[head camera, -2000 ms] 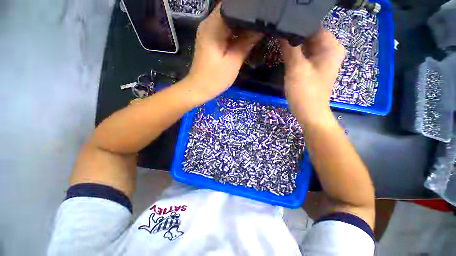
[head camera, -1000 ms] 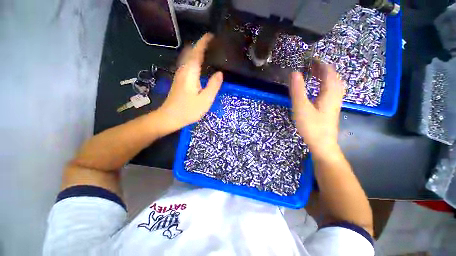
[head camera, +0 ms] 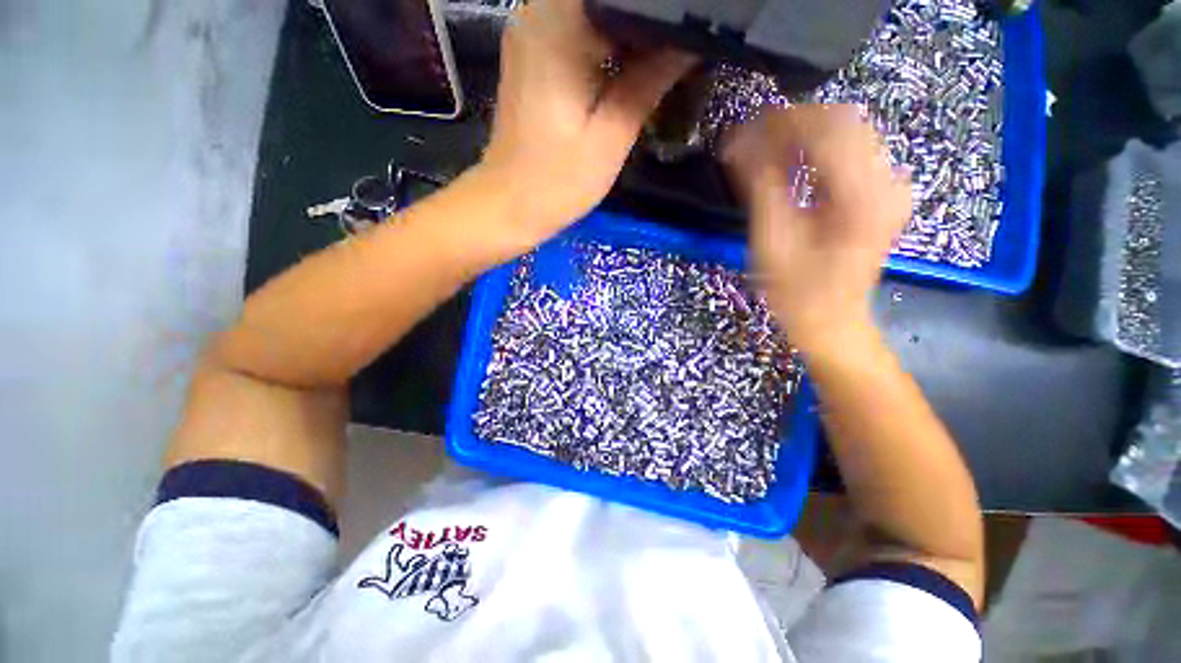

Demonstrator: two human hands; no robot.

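Note:
My left hand [head camera: 563, 123] is at the dark press head [head camera: 777, 29], its fingertips partly hidden under the head's left edge; whether it holds a part cannot be seen. My right hand [head camera: 829, 194] is blurred, over the right side of the dark base [head camera: 680, 181], with fingers bent; any part in it is too small to tell. Small shiny metal parts [head camera: 738, 101] lie heaped on the base between the hands. The near blue tray [head camera: 596, 486], full of small metal cylinders, lies in front of my body.
The far blue tray [head camera: 1026, 168], full of cylinders, is at the right beside the machine. A smartphone [head camera: 395, 52] and keys [head camera: 369, 201] lie at the upper left. A clear tub [head camera: 1140, 259] of metal parts stands at the far right.
My left hand has moved up and right from beside the base to the press head. My right hand has turned inward, its fingers now bent. The press head hides more of the base.

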